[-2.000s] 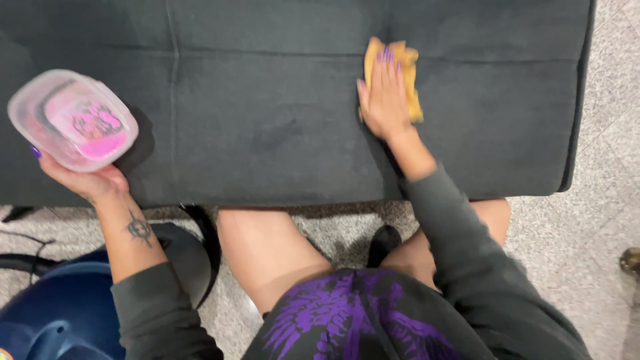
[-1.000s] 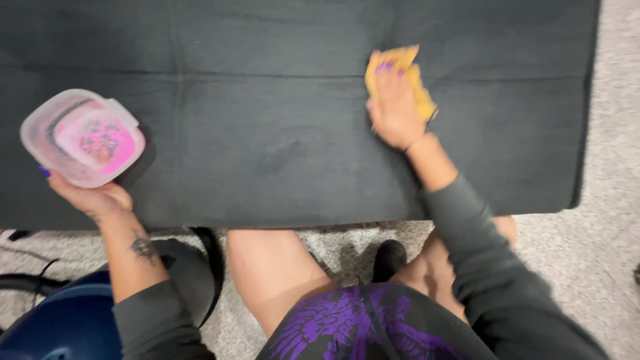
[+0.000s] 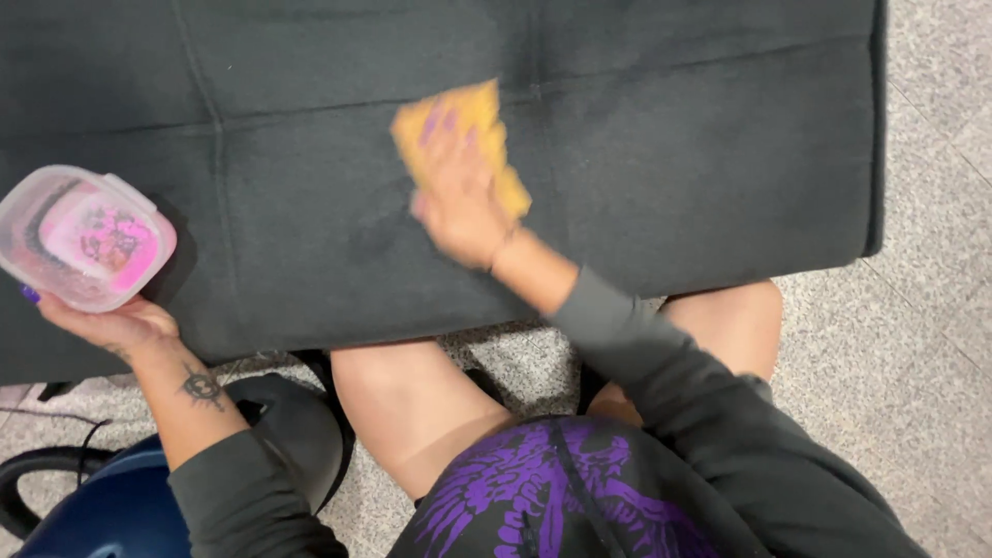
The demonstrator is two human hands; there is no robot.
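Note:
My left hand (image 3: 116, 322) holds a translucent plastic container (image 3: 89, 236) from below, over the left part of a dark grey upholstered seat (image 3: 697, 170). Pink material and dark specks show in the container, which is tilted toward the camera. Near the middle of the seat, my right hand (image 3: 465, 205) presses a yellow cloth (image 3: 457, 132) flat on the fabric, just by a seam. The fingers lie spread over the cloth and are blurred. Part of the cloth is hidden under the palm.
Below the seat's near edge, at lower left, stands a dark blue and grey rounded appliance (image 3: 116, 504) with a black hose (image 3: 23, 473) and a thin cable. Speckled floor tiles (image 3: 930, 349) run along the right. My legs are against the seat's near edge.
My right hand has moved left across the seat with the yellow cloth, from nearer its right end. The left hand still holds the container at the left.

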